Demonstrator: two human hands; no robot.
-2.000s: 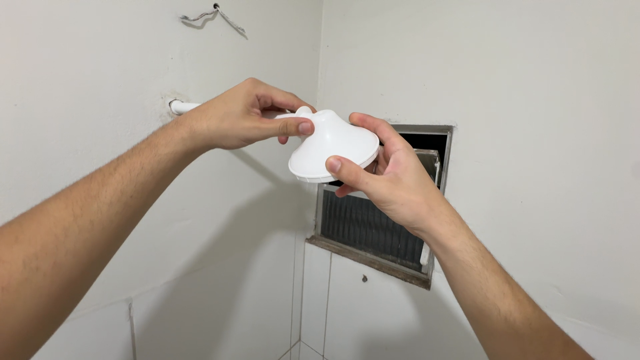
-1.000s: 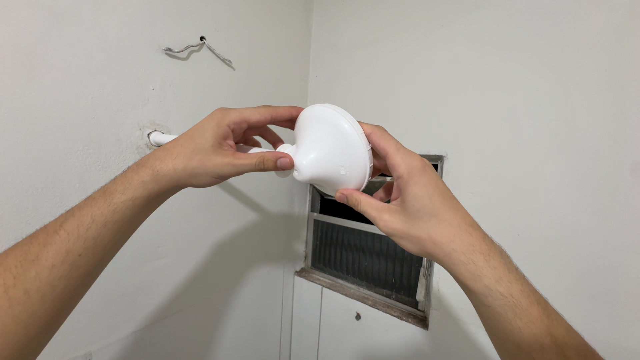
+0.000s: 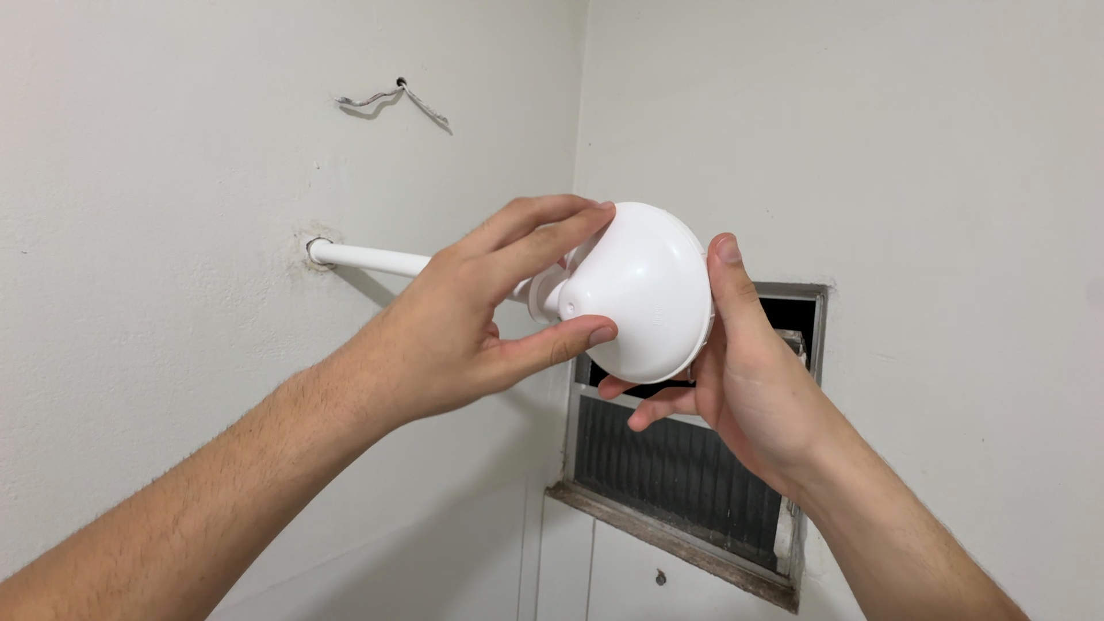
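A white plastic shower head, shaped like a bell, is at the centre by the outer end of a white pipe arm that comes out of the left wall. My left hand grips the shower head's back, thumb below and fingertips above. Its broad rim faces right, where my right hand holds it with the thumb at the edge and the fingers beneath. The joint between head and pipe is partly behind my left hand, so whether they are attached cannot be told.
Above the pipe, loose wires stick out of a hole in the left wall. Beyond my right hand, a small window with ribbed glass and a worn sill is set in the right wall. A small hole lies below it.
The shower head has turned from its rim facing down to its rim facing right. My left hand's fingers have moved from the narrow neck onto the wide back of the head.
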